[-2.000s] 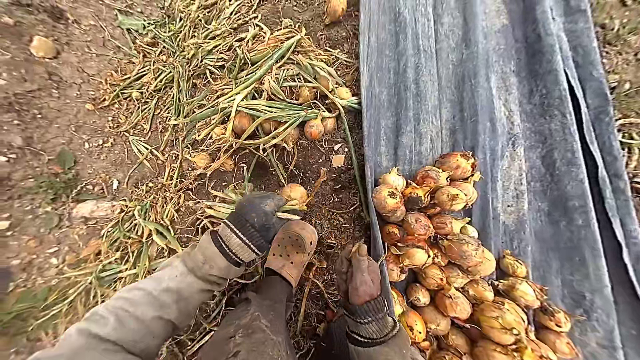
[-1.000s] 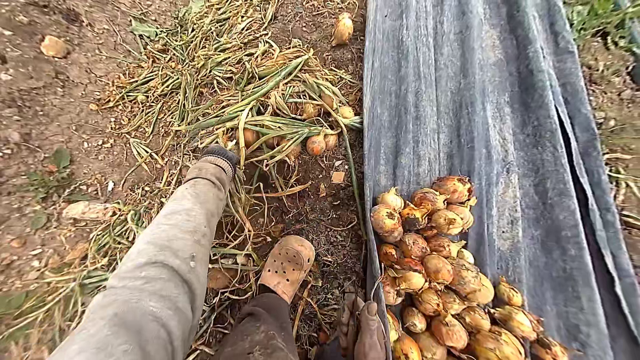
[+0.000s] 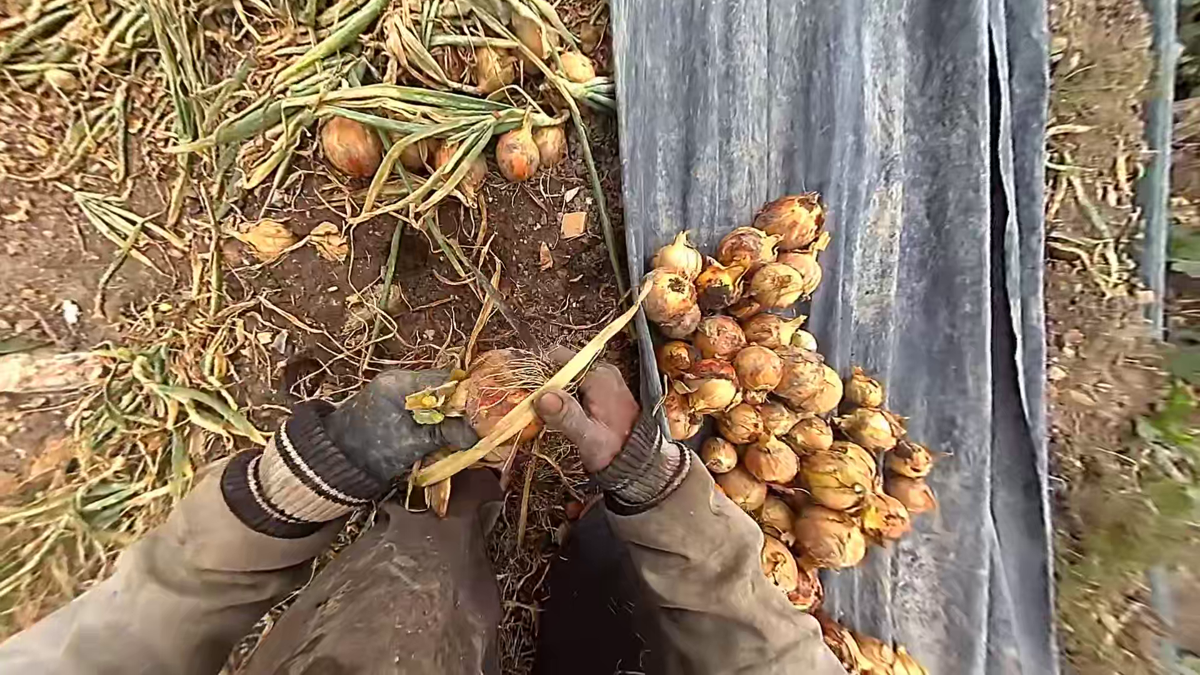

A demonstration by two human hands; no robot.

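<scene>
My left hand [image 3: 398, 427], in a dark glove, grips an onion [image 3: 502, 389] with dry roots in front of my knees. A long yellowed onion leaf [image 3: 572, 370] lies slantwise across the onion and reaches the edge of the fabric. My right hand [image 3: 595, 412], without a glove, is curled at the onion's right side, its thumb by the leaf. A thin dark shape beyond its fingers may be a blade; what this hand holds is unclear. Right of it, a heap of trimmed onions [image 3: 773, 375] lies on grey ground-cover fabric [image 3: 900, 187].
Several onions with green tops [image 3: 352, 145] lie on the soil ahead. Dry leaves and stalks [image 3: 178, 403] cover the ground at the left. A small tan fragment [image 3: 573, 224] sits near the fabric's edge. My legs [image 3: 403, 591] are below my hands.
My left hand, reaching forward one second ago, has come back with an onion in it. My right hand has moved up beside the onion. The view has shifted.
</scene>
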